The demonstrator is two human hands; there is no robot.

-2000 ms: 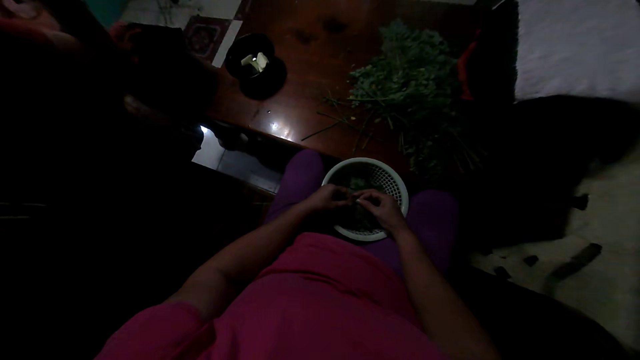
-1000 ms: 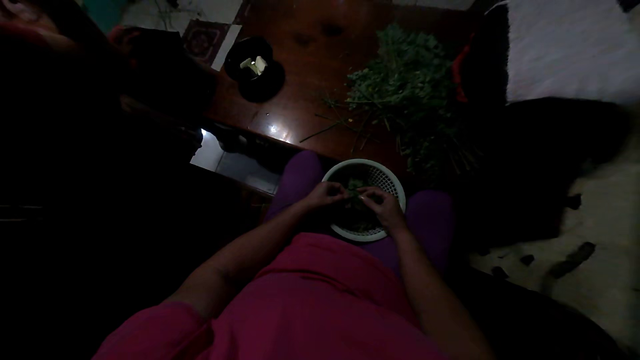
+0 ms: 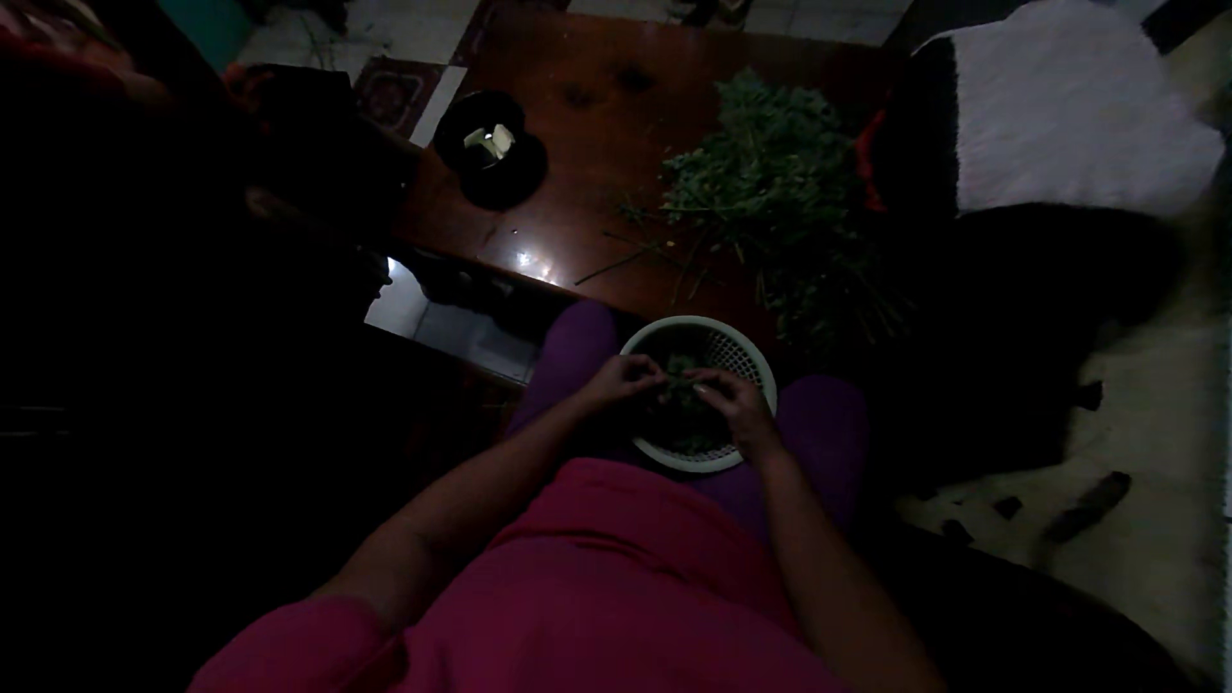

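Observation:
A round, light-coloured plastic basket [image 3: 707, 466] with lattice walls sits between my thighs, with dark green leaves [image 3: 688, 433] in its bottom. Over its left side my left hand [image 3: 626, 378] pinches the edge of a small leafy green sprig [image 3: 681, 371]. My right hand [image 3: 739, 404], over the basket's right side, has its fingertips on the same sprig. On the wooden table beyond lies a large bunch of leafy greens [image 3: 780, 173], its stems toward the lower right. A few loose stems [image 3: 611, 267] lie left of the bunch.
A dark round container [image 3: 478, 130] with pale pieces in it stands at the left of the glossy wooden table [image 3: 568, 183]. A white fluffy cloth [image 3: 1068, 115] is at the upper right. Part of another person [image 3: 87, 48] shows at the upper left. Dark scraps [image 3: 1088, 505] lie on the floor.
Both hands stay over the basket, with small shifts of the fingers around the greens. The bunch and the dark container have not moved on the table.

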